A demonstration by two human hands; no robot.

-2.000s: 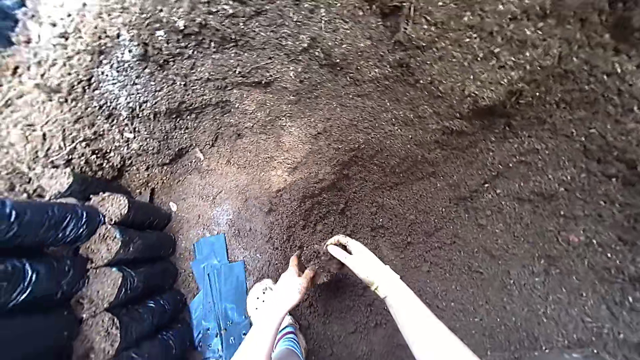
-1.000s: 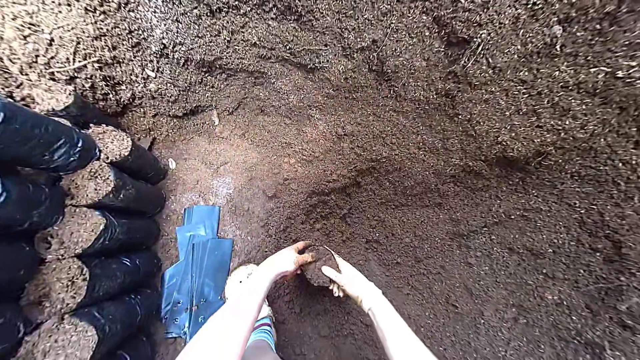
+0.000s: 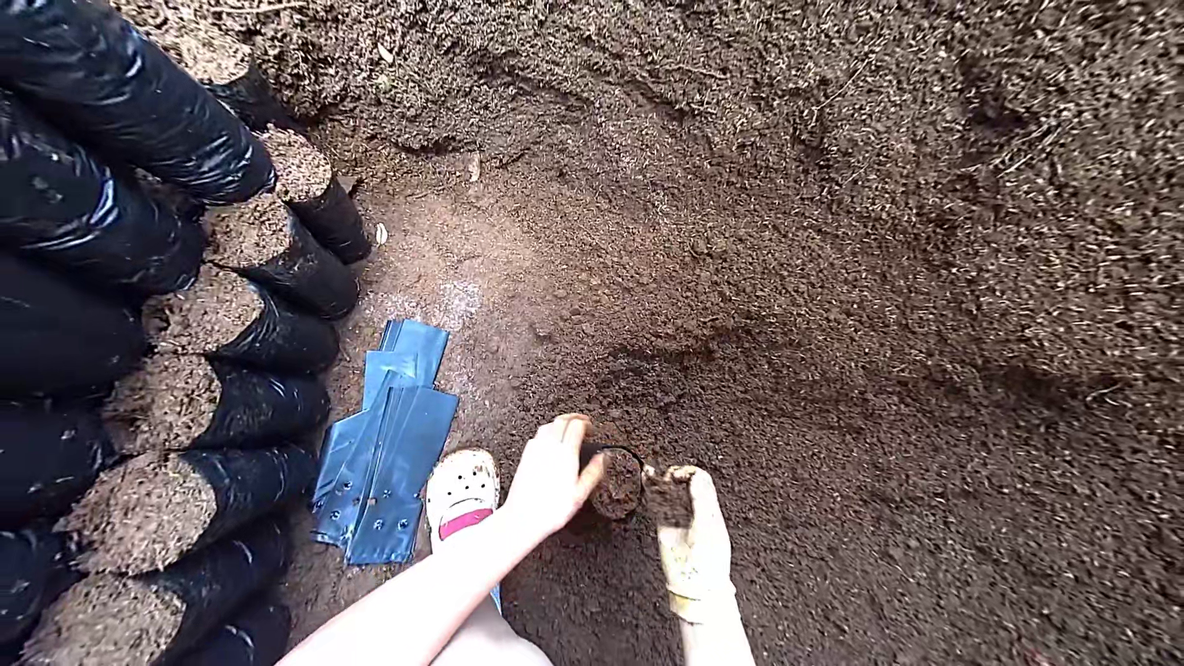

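A black plastic nursery bag with soil inside stands at the foot of the soil heap, its round mouth facing up. On its left side lies my left hand, fingers curled around the rim; how firmly it grips cannot be told. Just right of the bag, my right hand is turned up with its fingers bent over a clump of dark soil. A yellowish band circles the right wrist. The lower part of the bag is hidden.
Flat, empty plastic bags with punched holes lie beside a light clog on my foot. Soil-filled black bags are stacked along the left. A large heap of loose soil rises ahead and to the right.
Both hands were close together at the bag a second ago; now my right hand is apart from it, holding soil. The view has shifted, with the stacked bags showing larger.
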